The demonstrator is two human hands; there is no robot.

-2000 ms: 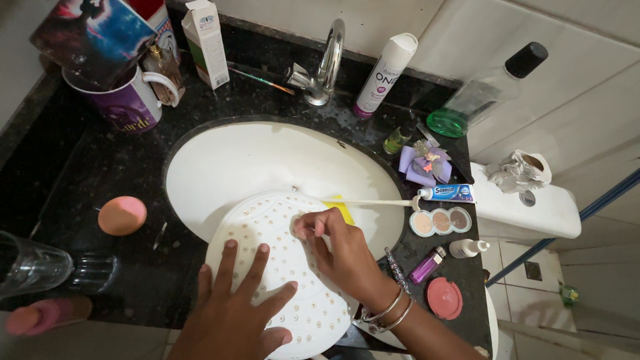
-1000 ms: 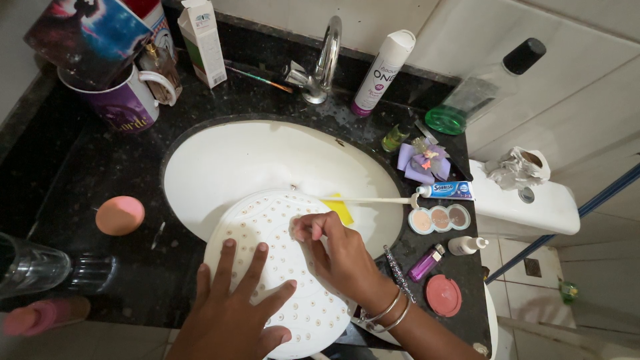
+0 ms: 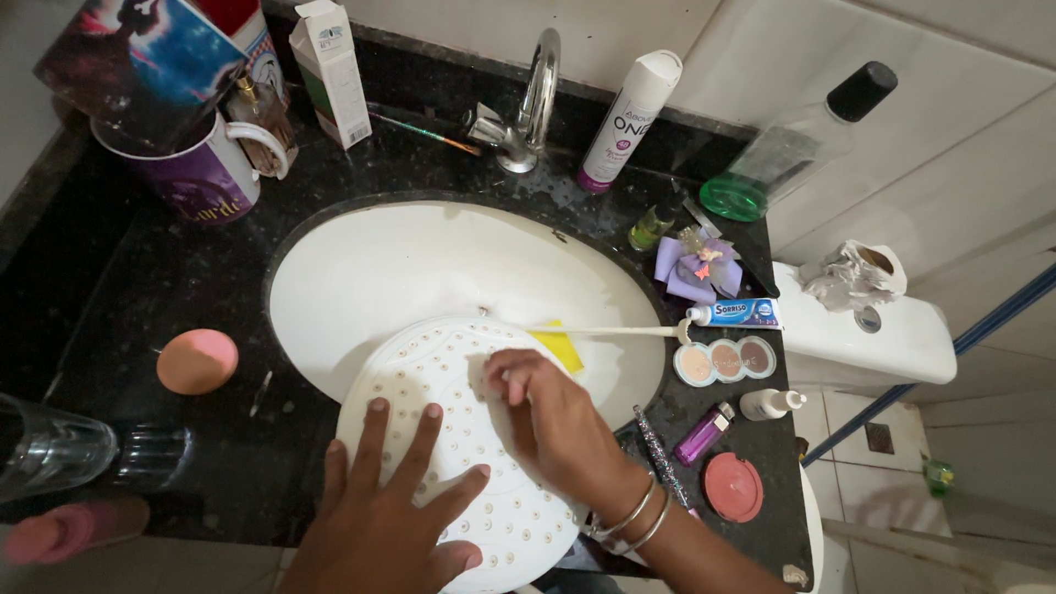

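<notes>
A round white shower head (image 3: 462, 462) with rows of small nozzles lies tilted over the front rim of the white oval sink (image 3: 371, 256). My left hand (image 3: 392, 503) rests on its face, fingers spread. Above the upper right part of the face is my right hand (image 3: 549, 412), its fingers curled in with the tips close together; whether something small is between them I cannot tell. Bracelets circle the right wrist. From behind the shower head a thin white stick (image 3: 610, 331) reaches right to the sink's edge, over a yellow sponge or cloth (image 3: 559, 345).
A chrome faucet (image 3: 536, 107) and spray can (image 3: 631, 120) stand behind the sink. Toothpaste (image 3: 738, 313), a makeup palette (image 3: 726, 361), a purple lighter (image 3: 704, 433) and a pink compact (image 3: 733, 487) lie right. Left are a mug (image 3: 198, 169), a pink sponge (image 3: 197, 361) and a glass (image 3: 58, 445).
</notes>
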